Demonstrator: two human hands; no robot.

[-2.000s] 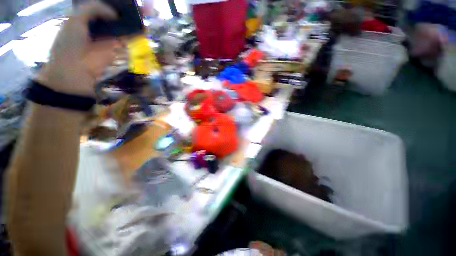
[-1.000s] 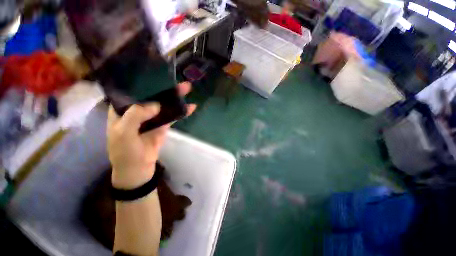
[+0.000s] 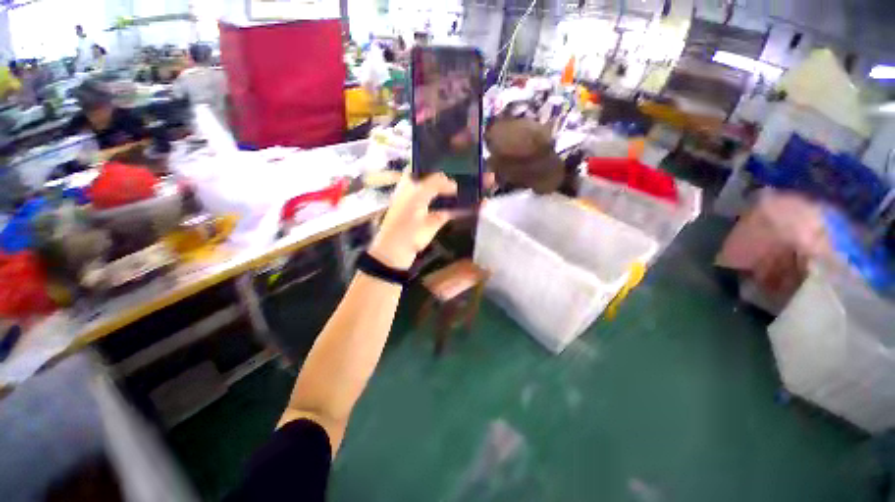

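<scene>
My left hand point(image 3: 417, 211) is raised near the middle of the view and holds a smartphone point(image 3: 447, 118) upright by its lower part. The phone's screen faces me and is lit with a picture of the room. My thumb lies across the lower front of the phone, and fingertips show at its right edge. The rest of the fingers are hidden behind it. A black band is around the wrist and a dark sleeve covers the upper arm. My right hand is not in view.
A long table point(image 3: 211, 267) with cloth and red bags runs along the left. A wooden stool point(image 3: 453, 278) and white bins point(image 3: 559, 279) stand beyond my arm on green floor point(image 3: 589, 422). A seated person point(image 3: 103, 123) is far left. Another bin point(image 3: 834, 343) stands at right.
The view has swung right, then back partly left and upward. The phone, tilted and blurred a second ago, is now upright and farther from the large near bin, still in my left hand.
</scene>
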